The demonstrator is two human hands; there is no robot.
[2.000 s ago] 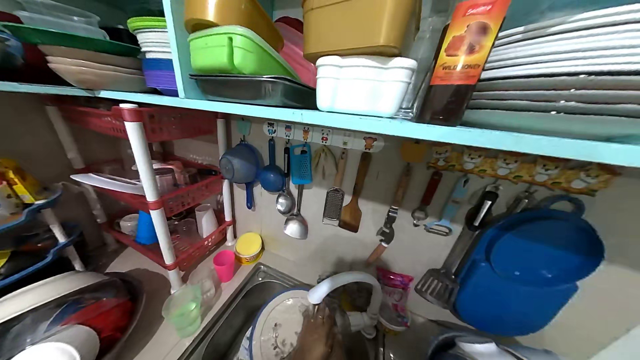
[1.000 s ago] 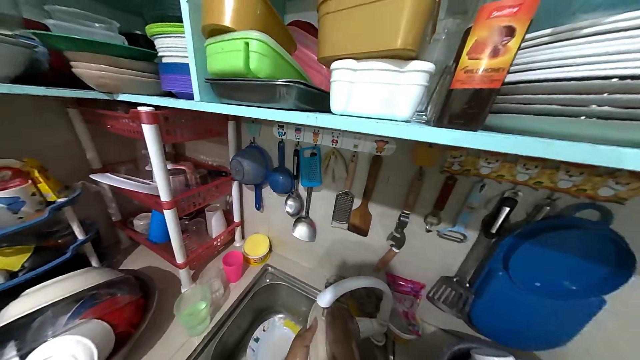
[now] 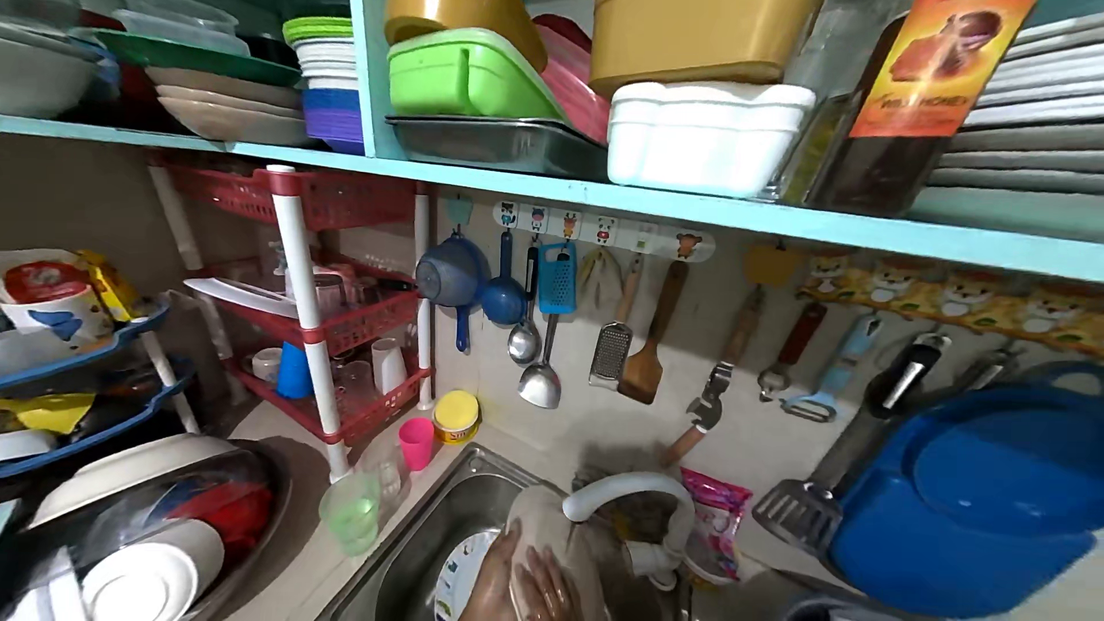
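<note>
Under the spout of the white faucet [image 3: 634, 492], a pale plate [image 3: 582, 552] is held tilted over the metal sink [image 3: 414, 539]. My left hand [image 3: 493, 573] grips the plate's left edge, with its lower part cut off by the frame. Against the plate's face lies my right hand [image 3: 545, 586], its fingers spread flat. A second plate with a printed pattern [image 3: 461, 573] rests in the basin, partly hidden behind my left hand.
Left of the sink stand a green clear cup [image 3: 352, 516], a pink cup [image 3: 417, 444] and a yellow-lidded tub [image 3: 456, 417]. A large basin of dishes [image 3: 259, 526] is further left. Utensils hang on the wall under the turquoise shelf [image 3: 552, 191]; a pink packet [image 3: 716, 522] is behind the faucet.
The held plate, whose patterned face showed two seconds ago, is now turned with a plain side showing. The patterned plate in the basin has come into sight.
</note>
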